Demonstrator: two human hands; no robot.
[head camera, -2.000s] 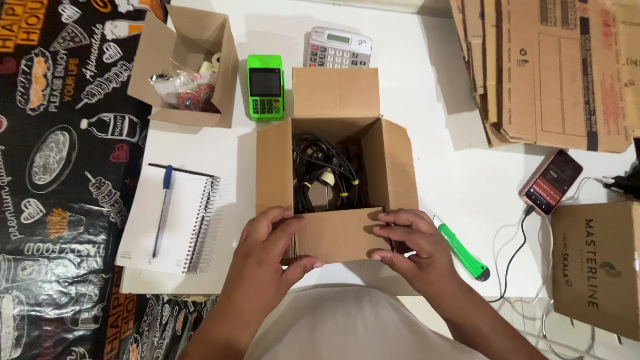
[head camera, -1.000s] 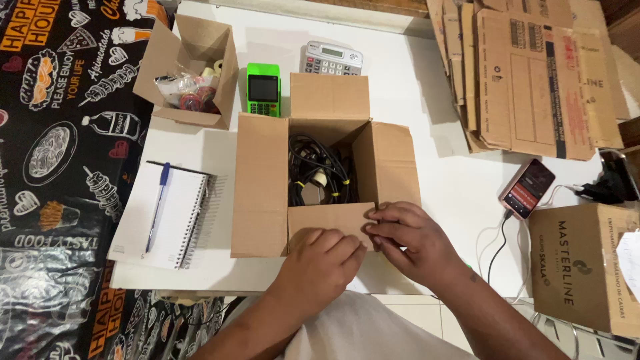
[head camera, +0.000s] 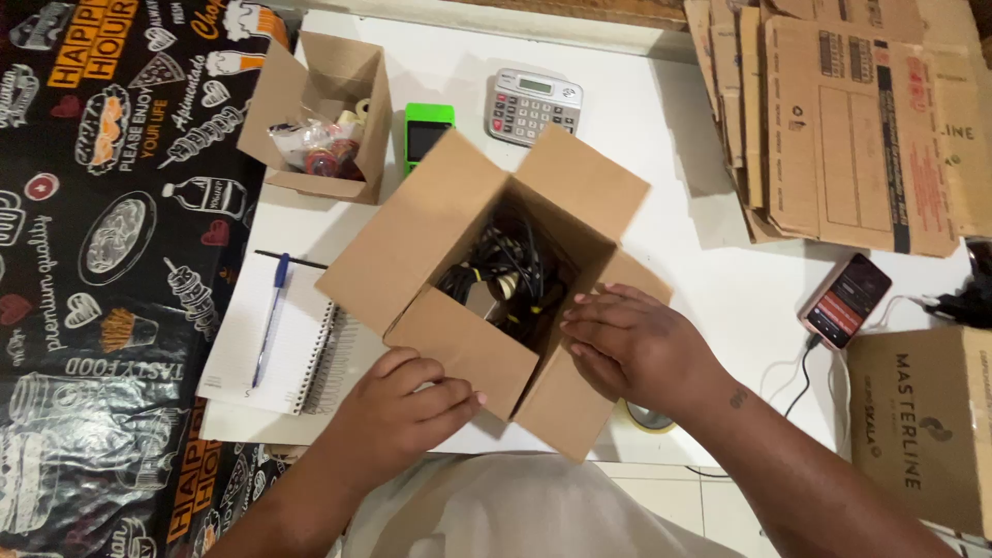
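An open cardboard box (head camera: 465, 341) sits turned at an angle on the white table, its flaps folded outward. Inside lie bundled black cables (head camera: 504, 256) with yellow ties and a pale connector. My right hand (head camera: 632, 341) rests on the box's right side flap, fingers together over its edge. My left hand (head camera: 411, 407) is by the near flap with its fingers curled; whether it touches the cardboard is unclear. A roll of tape (head camera: 649, 418) is partly hidden beneath my right hand and the flap.
A smaller box (head camera: 380, 116) with plastic-wrapped items, a green card terminal (head camera: 428, 132) and a calculator (head camera: 535, 105) stand behind. Left is a spiral notebook (head camera: 232, 341) with a blue pen (head camera: 268, 325). Right are flattened cardboard (head camera: 837, 139), a cabled phone (head camera: 846, 301) and a closed box (head camera: 914, 434).
The open box has turned from square-on to an angle. My right hand has moved from the near flap to the right side flap. The tape roll now shows.
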